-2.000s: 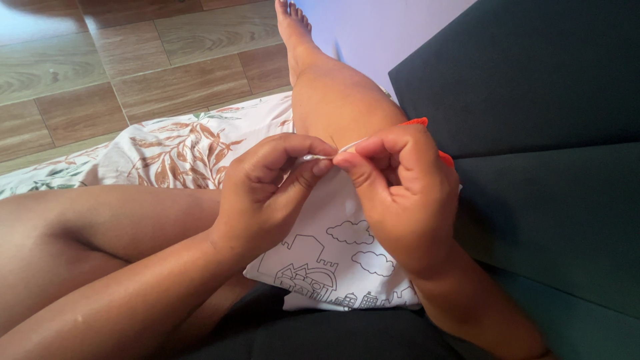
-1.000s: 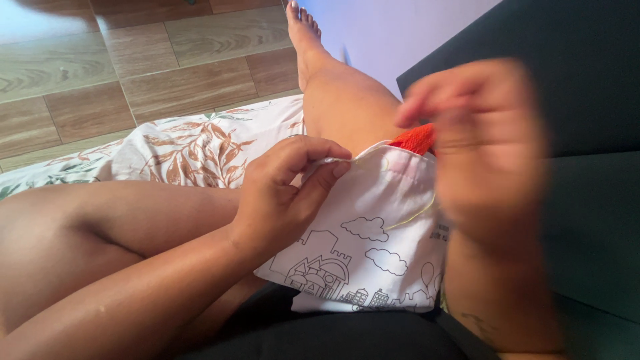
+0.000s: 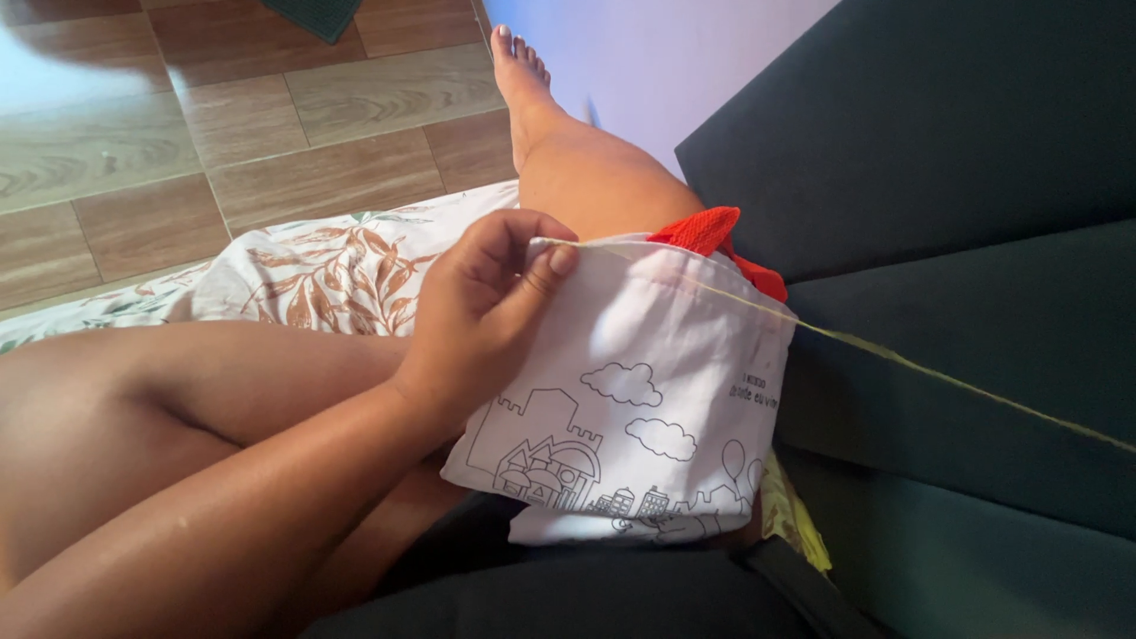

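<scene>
My left hand (image 3: 497, 302) pinches the top edge of a white cloth bag (image 3: 612, 328) between thumb and fingers. The bag lies over my lap and bears black line drawings of clouds and buildings, and some writing. A pale yellow thread (image 3: 887, 355) runs from the edge near my left fingertips across the bag and out past the right side of the view, pulled nearly straight. Red mesh fabric (image 3: 701, 232) sticks out at the bag's top right. My right hand is out of view.
Dark upholstered cushions (image 3: 958, 266) stand at the right. A leaf-patterned sheet (image 3: 337, 275) lies under my legs. Yellow material (image 3: 794, 519) shows beside the bag's lower right. Beyond are a wood-look floor (image 3: 328, 169), a dark mat (image 3: 319, 13) and a pale wall (image 3: 657, 62).
Both hands were together at the bag's edge; my right hand has since moved away to the right and out of view. The thread now stretches out. My left hand keeps its pinch.
</scene>
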